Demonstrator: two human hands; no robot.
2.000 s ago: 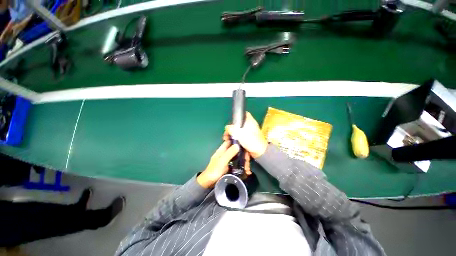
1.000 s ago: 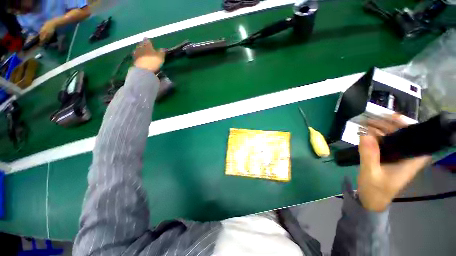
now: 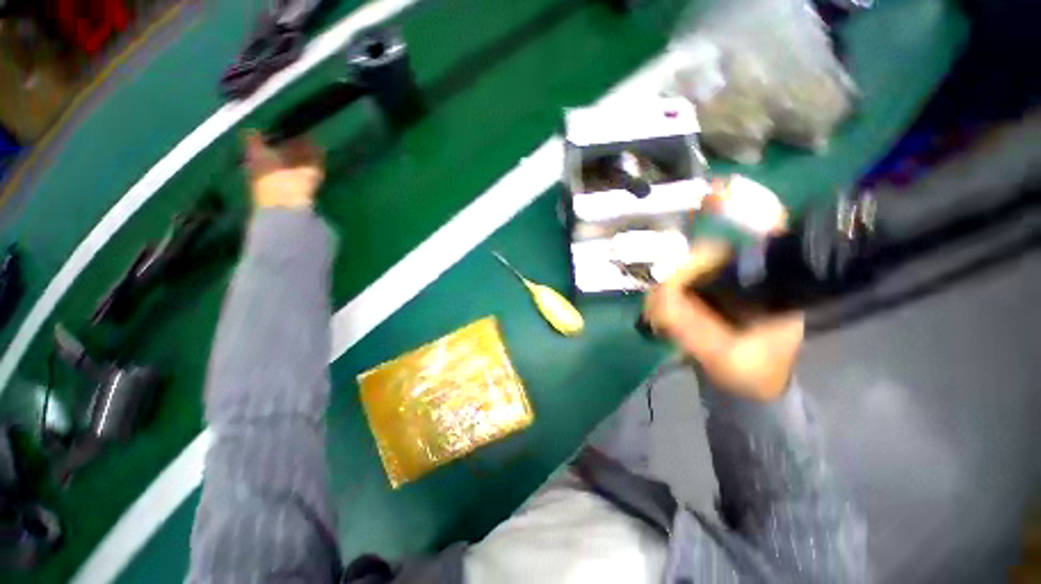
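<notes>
My left hand (image 3: 283, 171) is stretched out over the conveyor belt, at the handle end of a black hair dryer unit (image 3: 382, 71) with a round head; its fingers are blurred, but they close on the handle. My right hand (image 3: 731, 337) is wrapped around the blurred black electric screwdriver (image 3: 788, 268), just right of the white screw feeder (image 3: 634, 143). The amber work pad (image 3: 445, 402) lies on the bench between my arms with nothing on it. The yellow-handled manual screwdriver (image 3: 555, 309) lies between pad and feeder.
More black units (image 3: 114, 399) lie on the belt at the left. A cord bundle (image 3: 260, 57) lies at the upper left. A clear plastic bag of parts (image 3: 776, 86) sits beyond the feeder. The white belt edge strip (image 3: 445, 240) runs diagonally between belt and bench.
The view has turned to the right. My left hand has gone from reaching over the belt to the unit's handle. My right hand still holds the electric screwdriver, now beside the feeder.
</notes>
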